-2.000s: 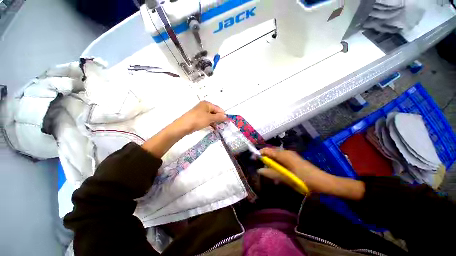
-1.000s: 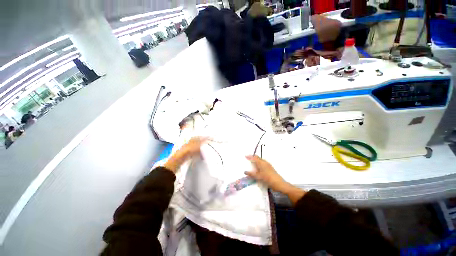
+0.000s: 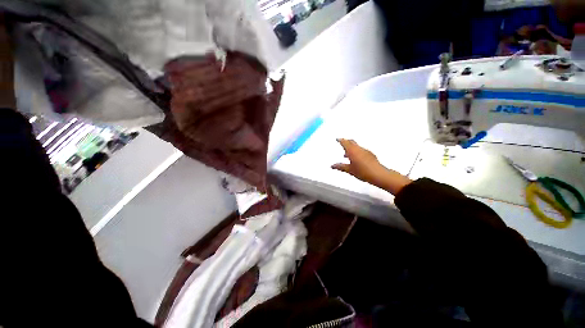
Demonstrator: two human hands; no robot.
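Note:
The garment is lifted in the air at the upper left, with its brown-red cloth side (image 3: 218,115) and pale lining (image 3: 160,38) showing, partly blurred. More of it, white and brown-red (image 3: 224,269), hangs down over my lap. My left sleeve rises along the left edge. Only a blurred, skin-toned sliver of my left hand (image 3: 6,73) seems to show there, cut off by the edge; its grip is hidden. My right hand (image 3: 369,168) is over the white table left of the needle area, empty, fingers apart.
The white sewing machine (image 3: 513,102) with a blue stripe stands at the right. Scissors (image 3: 548,200) with green and yellow loops lie on its bed. The table's front edge (image 3: 385,211) curves below my right hand. A pale grey surface (image 3: 138,224) is at left.
The garment has left the table and is raised up and left, now showing its brown-red side. My left arm has moved to the far left. My right hand has let go of the cloth.

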